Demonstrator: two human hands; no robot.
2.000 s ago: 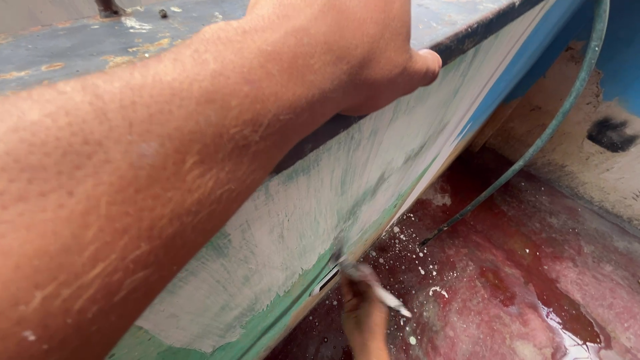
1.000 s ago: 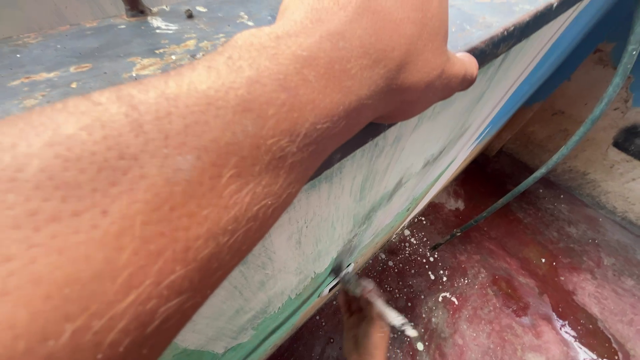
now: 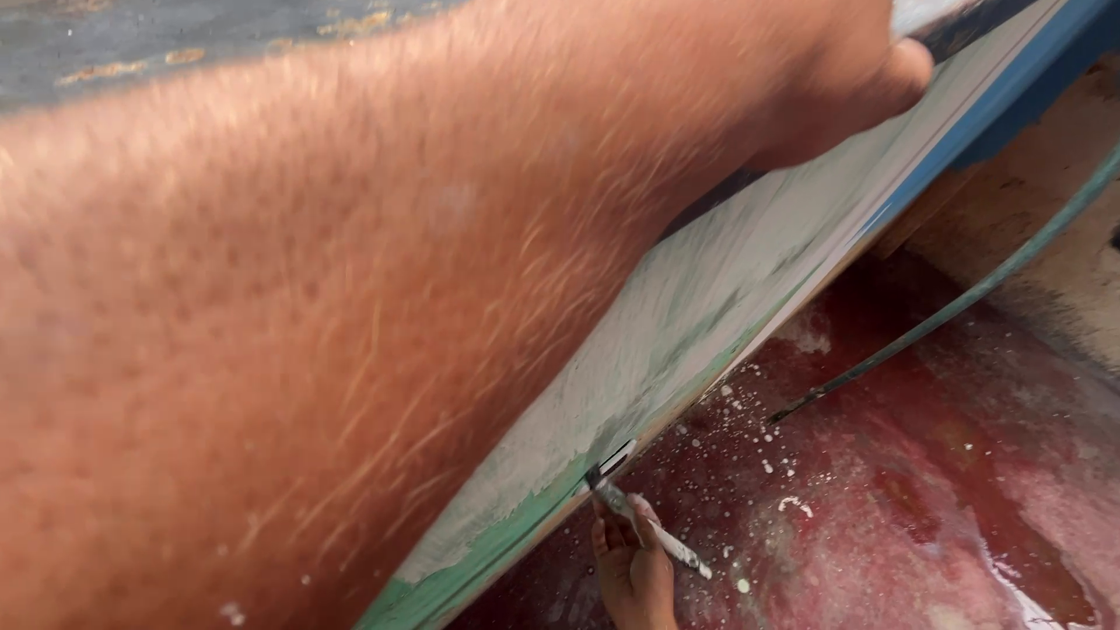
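Note:
My left hand [image 3: 857,79] rests over the dark top edge [image 3: 980,31] of a painted panel, perhaps a boat's side. Its thumb hooks over that edge; the other fingers are hidden. The forearm fills much of the view. Low in the picture, my right hand [image 3: 634,560] grips a paintbrush [image 3: 652,525] with a pale, paint-smeared handle. The dark brush tip touches the bottom of the side panel [image 3: 691,289], beside a narrow white-rimmed slot [image 3: 617,459]. Whitish paint covers most of the panel, with green showing along its lower part.
A green hose [image 3: 954,306] hangs down at the right, its lower end by the red, wet-looking floor [image 3: 831,542], which has white paint spatters. Blue paint [image 3: 1006,131] marks the panel's far end, near a worn tan wall [image 3: 1041,210]. A worn grey surface [image 3: 219,44] lies beyond my forearm.
The brush, still in my right hand, has moved down and left past the slot along the panel's lower edge. My left hand stays on the top edge. The view has shifted, with the forearm appearing larger.

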